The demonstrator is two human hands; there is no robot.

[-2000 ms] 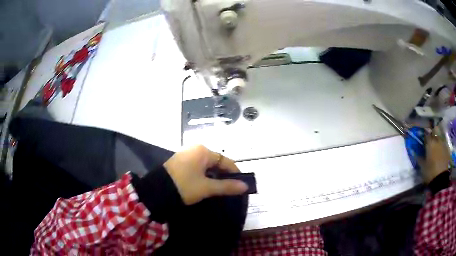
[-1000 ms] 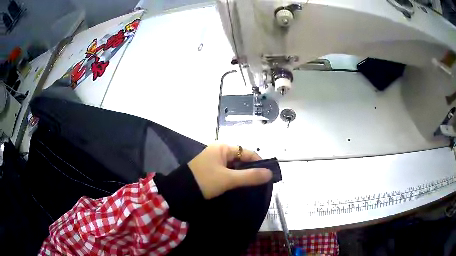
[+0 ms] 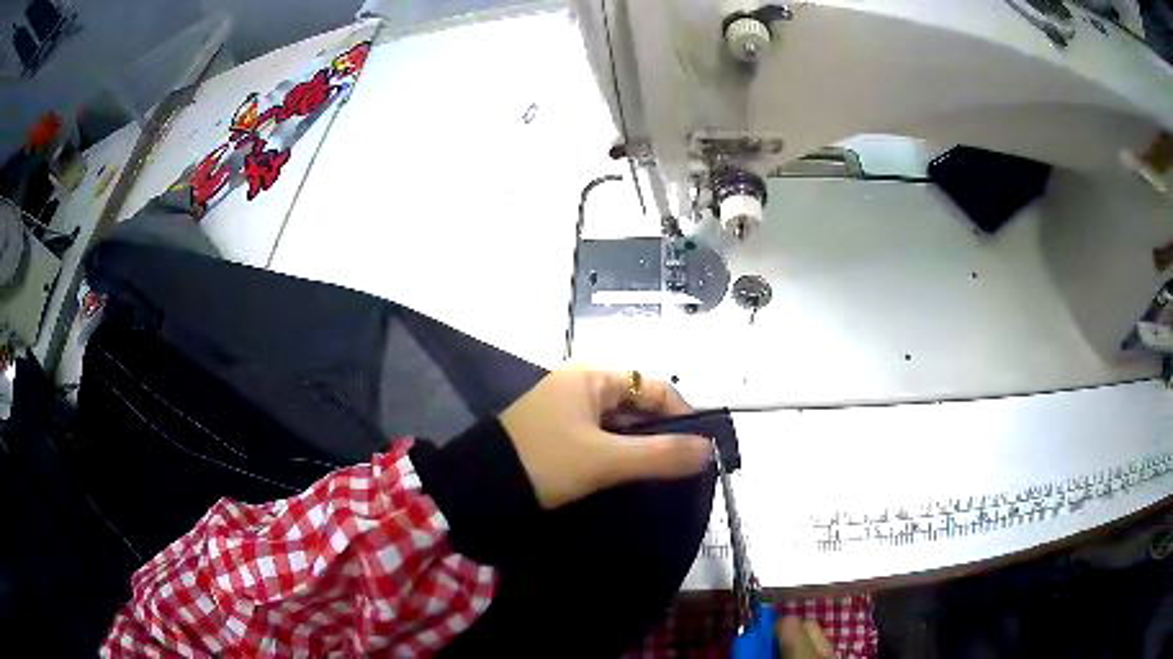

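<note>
My left hand [image 3: 592, 438] pinches the small folded end of a black garment panel [image 3: 245, 348] between thumb and fingers, in front of the sewing machine. The panel spreads left over the table edge, with a greyer patch and pale stitch lines. My right hand [image 3: 805, 639] is cut off by the bottom edge; only part of its fingers shows, at the blue handles of the scissors [image 3: 756, 631]. The scissors point up, their blade tips at the folded black end beside my left thumb.
The cream-white sewing machine [image 3: 875, 77] stands behind, its needle plate [image 3: 630, 274] left of centre. A small black cloth piece [image 3: 991, 184] lies under its arm. A printed ruler [image 3: 978, 511] runs along the table's front edge. A red-and-yellow sticker [image 3: 264, 119] is at left.
My right hand has brought the scissors from the table's right side to the folded end, blades now at the cloth. The view has shifted left; my left hand keeps its pinch.
</note>
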